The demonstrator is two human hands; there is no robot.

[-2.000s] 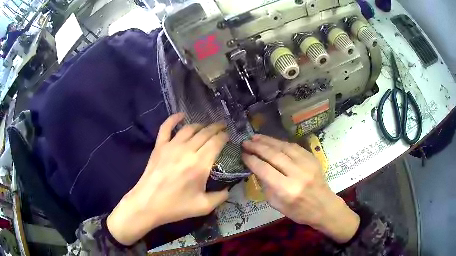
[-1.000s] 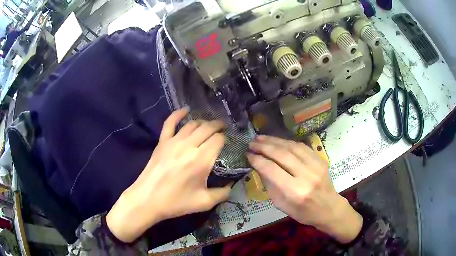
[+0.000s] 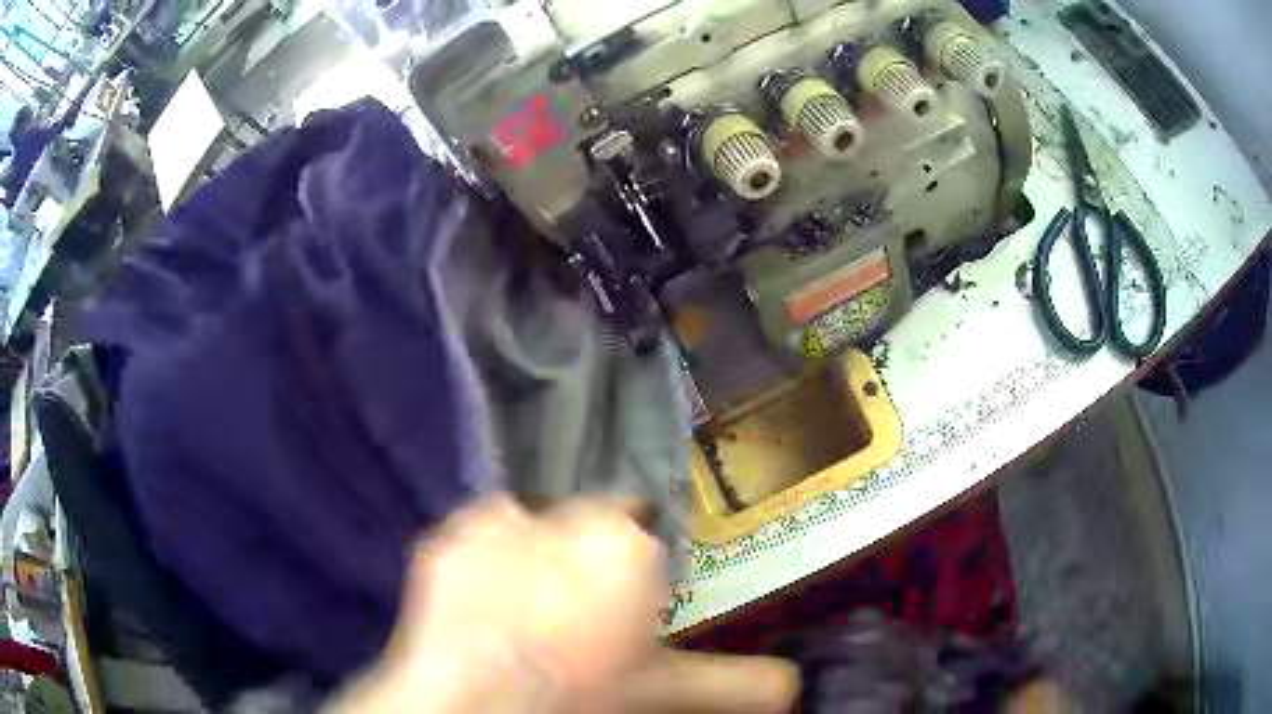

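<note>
The dark navy garment body [image 3: 279, 377] lies heaped left of the overlock machine [image 3: 893, 181]. The grey piece [image 3: 558, 405], blurred, hangs down from beside the needle area toward me. My left hand [image 3: 544, 600], blurred, is closed on the lower part of the grey piece, its thumb pointing right. My right hand cannot be made out clearly; a dark patterned sleeve and a small skin-toned patch [image 3: 1032, 697] show at the bottom edge, blurred and cut off.
The open yellow tray [image 3: 876, 433] below the machine holds dark scraps. Black-handled scissors [image 3: 1102, 279] lie open-looped on the white table [image 3: 977, 391] at right. A dark ribbed pad [image 3: 1133, 67] lies behind them. Cloth and tables stand at far left.
My left hand has moved down toward me, pulling the grey piece. My right hand has left the cloth by the needle. The yellow tray is uncovered, and the navy cloth has bunched up.
</note>
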